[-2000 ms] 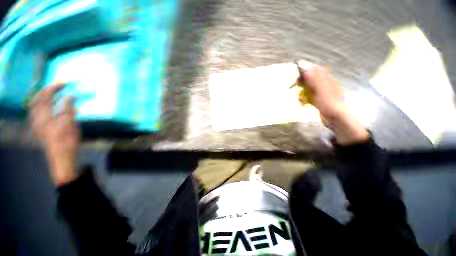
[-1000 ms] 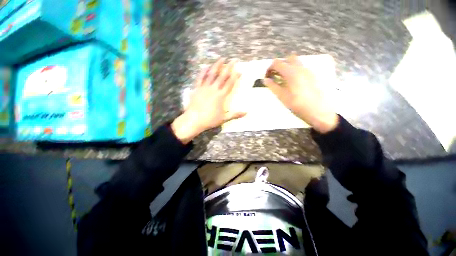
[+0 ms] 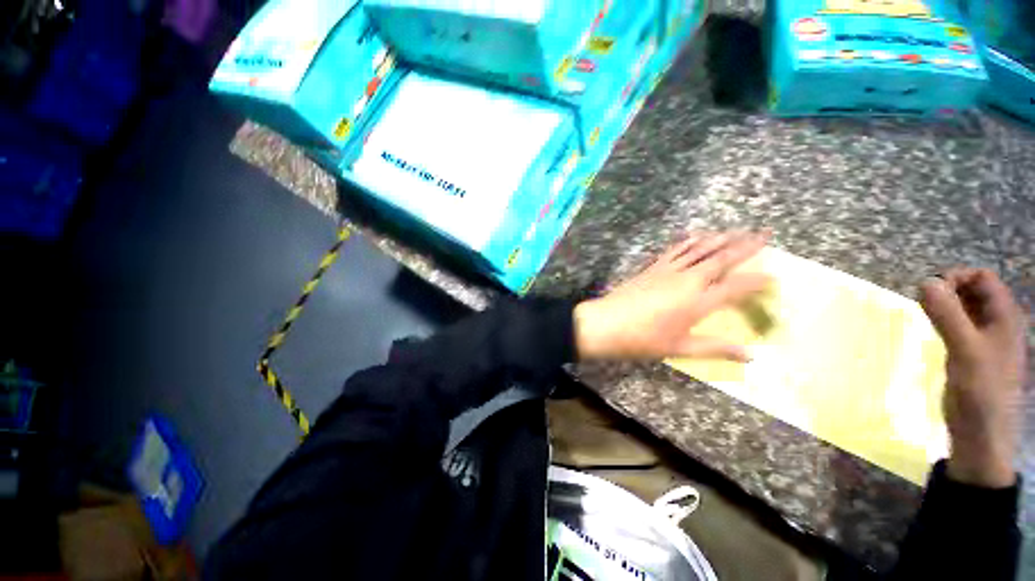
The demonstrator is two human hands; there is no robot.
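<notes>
A pale yellow label sheet (image 3: 846, 358) lies flat on the speckled table in front of me. My left hand (image 3: 681, 304) lies over its left end with the fingers spread, and I see nothing held in it. My right hand (image 3: 982, 352) is at the sheet's right end with thumb and fingertips bent together. A small dark thing shows at these fingertips, too blurred to name. I cannot tell whether the hand grips it.
Stacked teal cartons (image 3: 454, 170) stand at the table's left edge. Another teal carton (image 3: 880, 68) stands at the far right. Yellow-black tape (image 3: 301, 306) marks the dark floor at the left, with a blue-framed object (image 3: 165, 477) lower down.
The view has swung left, showing more floor and cartons. My right hand has moved from the sheet's middle to its right end. My left hand stays on its left end.
</notes>
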